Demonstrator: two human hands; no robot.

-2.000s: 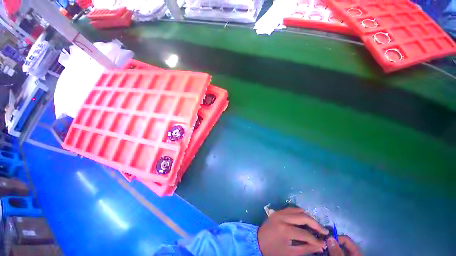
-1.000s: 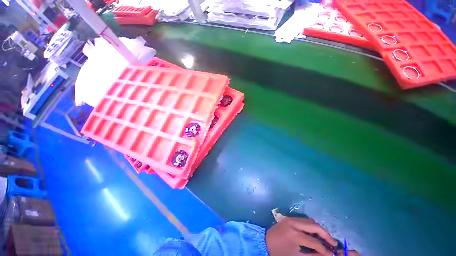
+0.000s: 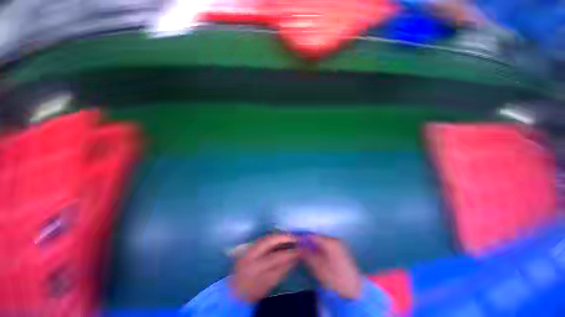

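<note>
The frame is strongly blurred. My left hand (image 3: 263, 266) is at the bottom centre, fingers curled in a pinch around a small dark piece (image 3: 285, 246), seemingly the watch head and mostly hidden. My right hand (image 3: 334, 265) is beside it, fingertips meeting the left ones. A blue-violet spot, seemingly the blue pick (image 3: 306, 239), shows at the right fingertips; its length cannot be made out. A pale scrap (image 3: 238, 250) lies by the left hand on the green surface.
Red compartment trays (image 3: 37, 179) stand at the left, with dark round units (image 3: 56, 226). Another red tray (image 3: 499, 179) is at the right, and a small red crate (image 3: 394, 288) near my right sleeve. Far side: a red tray (image 3: 316, 31), a blue bin (image 3: 416, 26), a person's hand (image 3: 455, 11).
The view has swung right, so the left trays now sit at the left edge and my hands near bottom centre. My right hand, right tray and blue bin have come into view.
</note>
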